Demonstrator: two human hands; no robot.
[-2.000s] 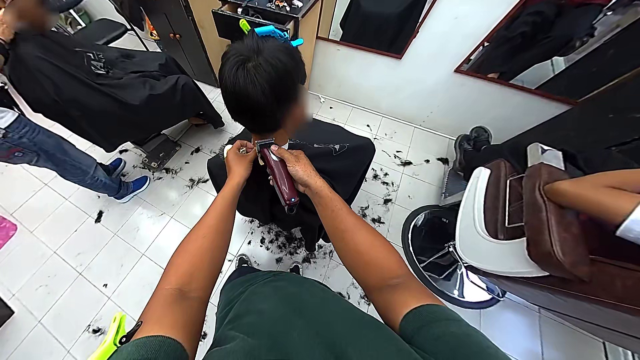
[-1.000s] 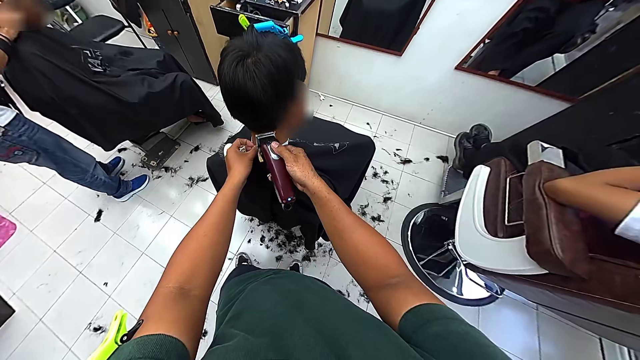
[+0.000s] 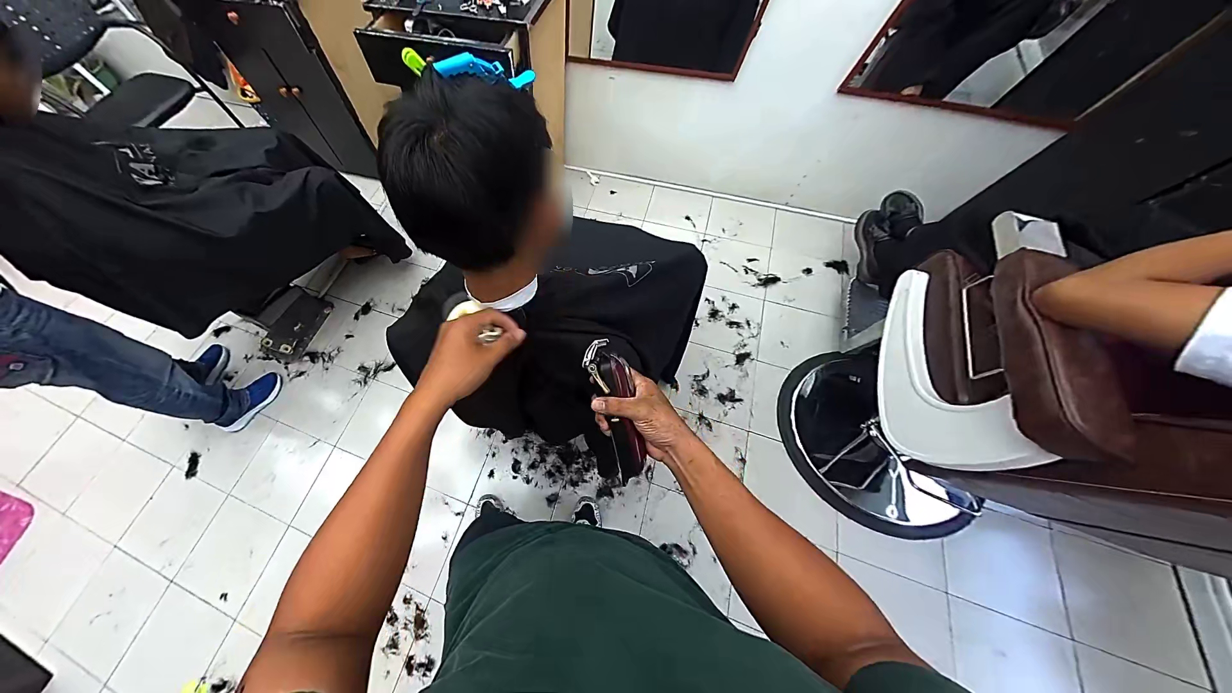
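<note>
A seated person's dark-haired head (image 3: 462, 173) is in front of me, with a white neck strip (image 3: 505, 298) at the collar of a black barber cape (image 3: 616, 279). My right hand (image 3: 643, 416) grips a dark red hair clipper (image 3: 624, 423), its blade end up, to the right of the neck and apart from it. Near the nape, my left hand (image 3: 474, 351) has its fingers closed around a small, shiny metallic thing; its kind cannot be told. A round pale thing shows just beyond that hand, partly hidden. Blue and green hair clips (image 3: 469, 65) are visible beyond the head.
Cut hair (image 3: 549, 462) lies on the white tiled floor. At left another caped person (image 3: 192, 212) sits beside someone in jeans (image 3: 125, 356). A brown barber chair (image 3: 1059, 356) with a round metal base stands at right. An open drawer (image 3: 438, 48) and framed mirrors are at the back.
The clipper has moved from the nape down and to the right in my right hand. My left hand has come away from the neck's hairline and sits lower; the white neck strip now shows.
</note>
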